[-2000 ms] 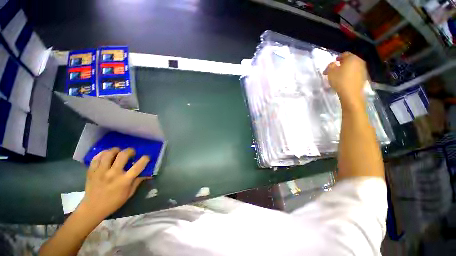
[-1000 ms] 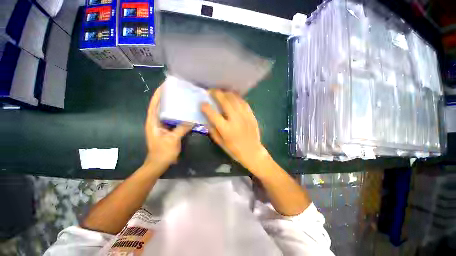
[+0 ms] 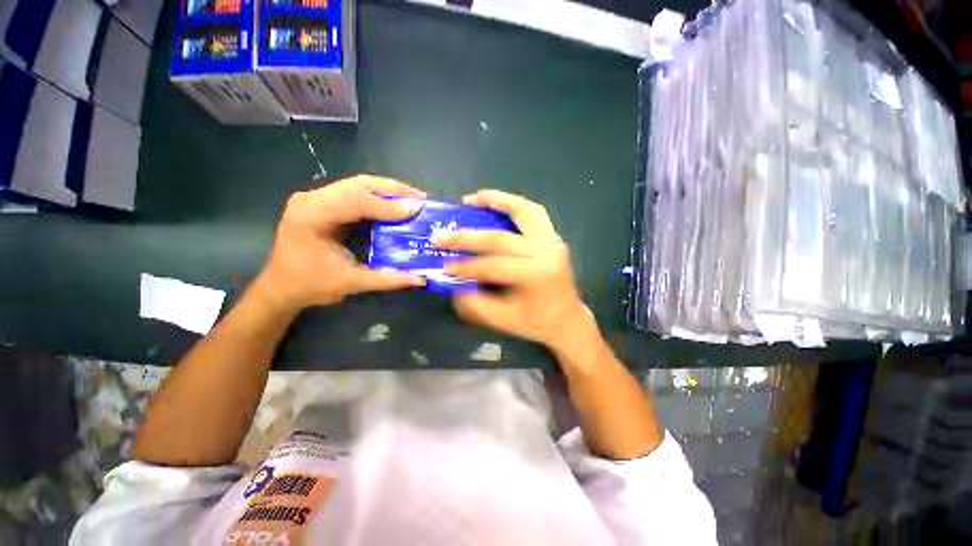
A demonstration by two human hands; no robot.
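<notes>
A blue retail carton (image 3: 410, 243) with small white print on its upward face is held above the green bench in front of me. The lid looks closed. My left hand (image 3: 328, 243) grips its left end, with the thumb along the near edge and fingers at the far edge. My right hand (image 3: 517, 267) grips its right end, with fingers lying over the blue face; this hand is slightly blurred. The carton's underside is hidden.
Stacked blue-and-white cartons (image 3: 107, 149) stand at the left. Two columns of finished cartons (image 3: 309, 80) stand at the back left. A tall stack of clear blister trays (image 3: 794, 181) stands at the right. A white paper piece (image 3: 182, 303) and small scraps lie near the front edge.
The carton's raised pale flap is no longer up, and its blue face now shows. Both hands have shifted to the carton's two ends. Earlier, my right hand was at the tray stack.
</notes>
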